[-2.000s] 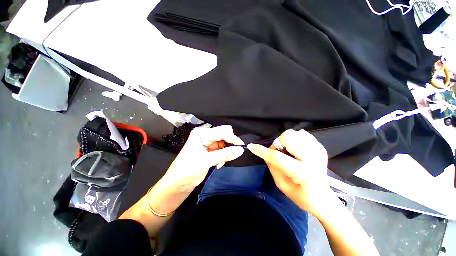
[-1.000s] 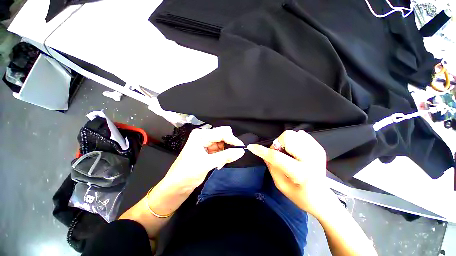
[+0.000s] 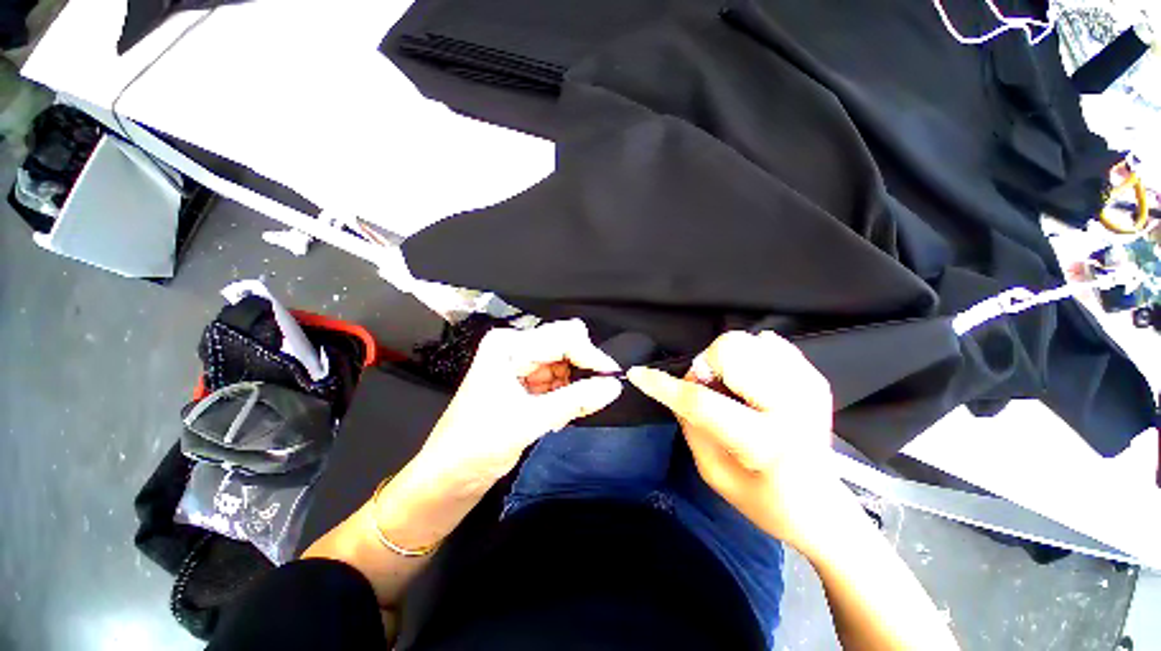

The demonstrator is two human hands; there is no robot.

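Note:
A large smooth black garment piece (image 3: 713,204) lies over the white table and hangs to the lap. My left hand (image 3: 528,382) pinches a small dark bit of its edge between thumb and forefinger. My right hand (image 3: 751,413) pinches close beside it, the fingertips nearly touching. A needle or thread between the tips is too small to tell. Something small shows inside the right palm, mostly hidden by the fingers. A white cord (image 3: 1006,305) lies across the cloth at the right, and another thin white cord (image 3: 993,28) lies at the top right.
The white table (image 3: 331,115) runs diagonally. Orange-yellow scissor handles (image 3: 1124,197) lie at the right edge among small items. At the lower left, a red-rimmed container (image 3: 357,333) holds dark fabric beside a bagged grey item (image 3: 255,432). A grey-white bin (image 3: 112,214) stands on the floor.
Both hands stay almost in the same place, fingertips together. The cloth by the left fingertips has shifted slightly.

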